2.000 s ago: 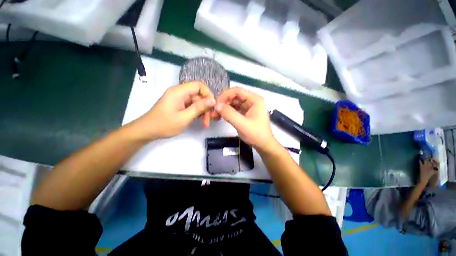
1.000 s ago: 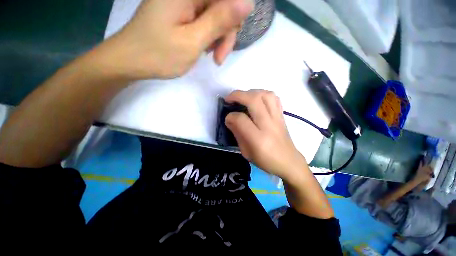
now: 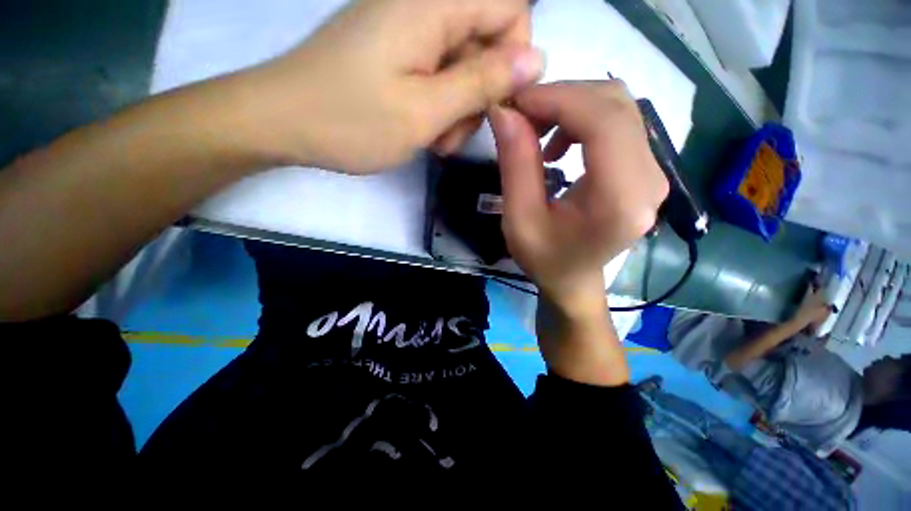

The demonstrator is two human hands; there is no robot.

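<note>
The black device housing (image 3: 467,210) lies flat on the white work mat (image 3: 330,205) near the bench's front edge, its small white label showing. My left hand (image 3: 400,85) and my right hand (image 3: 584,170) are raised above it, thumbs and fingertips pinched together and nearly touching. Whether something tiny is between the fingertips cannot be told. My right hand covers the right part of the housing. The electric screwdriver (image 3: 674,180) lies to the right of my right hand, partly hidden behind it.
The blue rubber band bin (image 3: 759,185) with orange bands stands at the right. White foam packing trays (image 3: 854,130) are at the upper right. The screwdriver cord (image 3: 684,279) curls by the bench edge. Another person's arm (image 3: 774,339) and grey sleeve show at the lower right.
My right hand has let go of the housing and risen to meet my left fingertips. The housing, tilted before, now lies flat. The view has shifted; the round screw dish is no longer visible.
</note>
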